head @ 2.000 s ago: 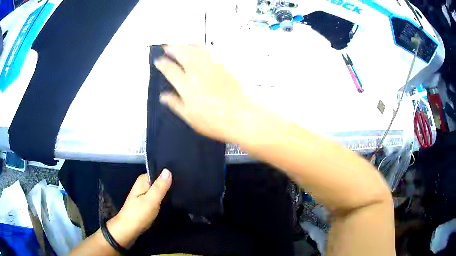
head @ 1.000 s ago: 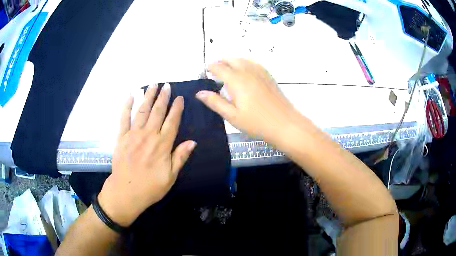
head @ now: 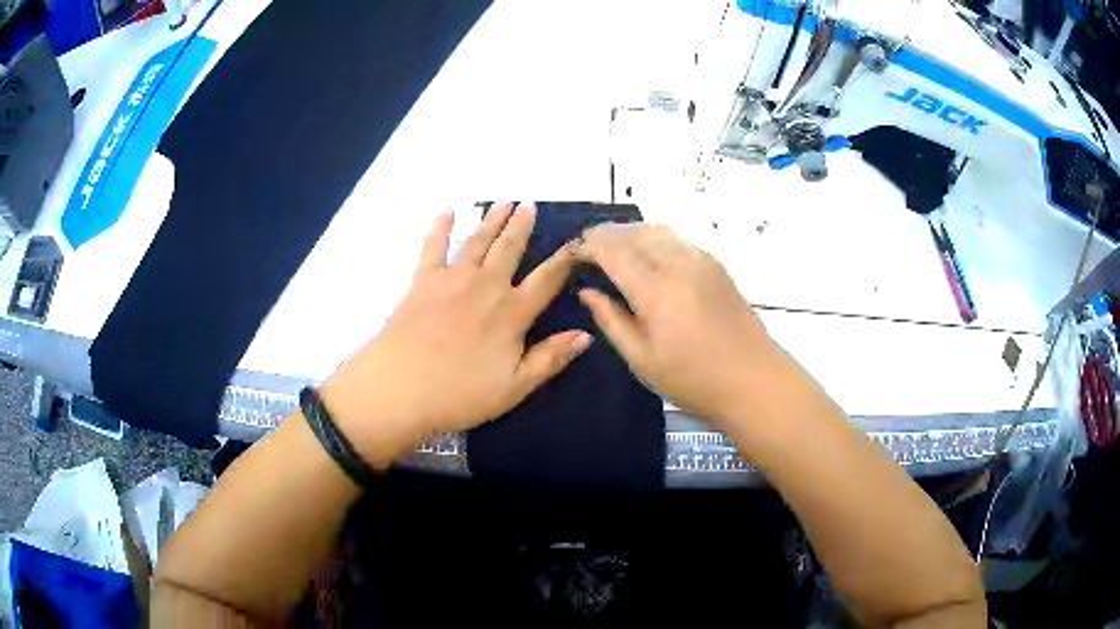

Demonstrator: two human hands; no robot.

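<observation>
A black fabric panel (head: 565,418) lies on the white table and hangs over its front edge. My left hand (head: 473,326) lies flat on the panel's left part, fingers spread. My right hand (head: 669,301) is on its upper right part, fingers bent, thumb and index fingertip on the cloth near my left index finger. Whether the right fingers pinch the cloth cannot be told. The panel lies in front and left of the presser foot area of the sewing machine (head: 798,105), apart from it.
A long black fabric piece (head: 283,160) lies at the left. Pink and blue snips or pens (head: 952,273) lie at the right. A ruler strip (head: 860,440) runs along the front edge. Red scissors (head: 1097,396) and a clear plastic bag (head: 1038,498) hang at the right.
My left hand has come up from the panel's lower edge and now lies flat on it. The panel has come nearer the front edge. The view has shifted, showing more of the machine.
</observation>
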